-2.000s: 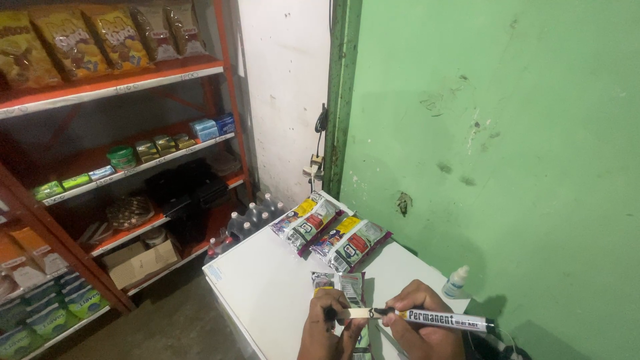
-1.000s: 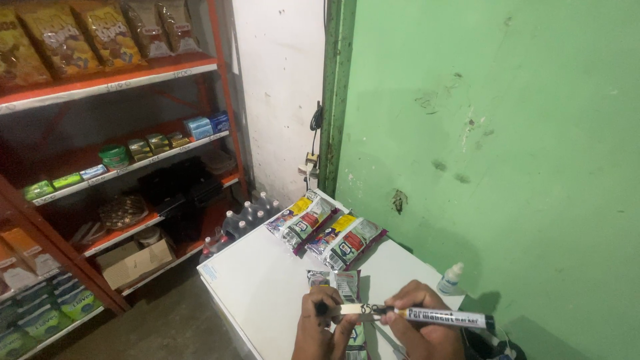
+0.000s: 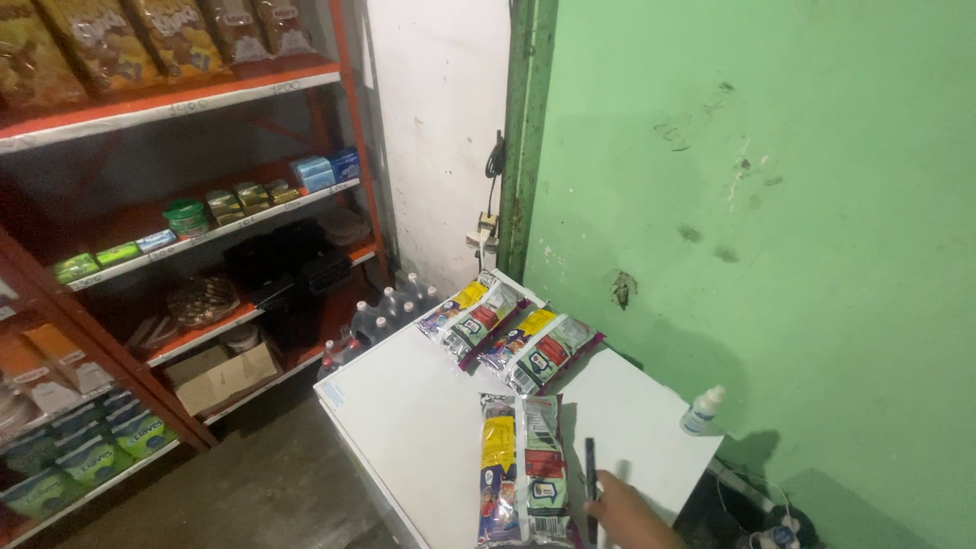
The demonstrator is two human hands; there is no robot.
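Observation:
My right hand [image 3: 629,512] is at the lower right, over the white tabletop [image 3: 404,427]. It holds a slim dark, pen-like object [image 3: 591,480] upright, with a white length below the fingers, just right of a plastic snack packet [image 3: 522,473]. That packet lies lengthwise near the bottom of the view, its seam side up. Two similar packets, the left one [image 3: 473,316] and the right one [image 3: 540,349], lie side by side at the table's far corner. A small white squeeze bottle [image 3: 702,410] stands at the right edge. My left hand is out of view.
Orange metal shelving [image 3: 252,91] with bagged snacks, tins and a cardboard box [image 3: 229,377] stands at the left. Dark bottles with pale caps [image 3: 389,305] are beside the table's left edge. A green wall [image 3: 762,191] borders the right. Cables and a plug [image 3: 484,229] hang behind the table.
My left hand has left the view, along with the small pale piece it held. My right hand has moved lower, uncovering the near packet. The printed marker barrel no longer shows sideways.

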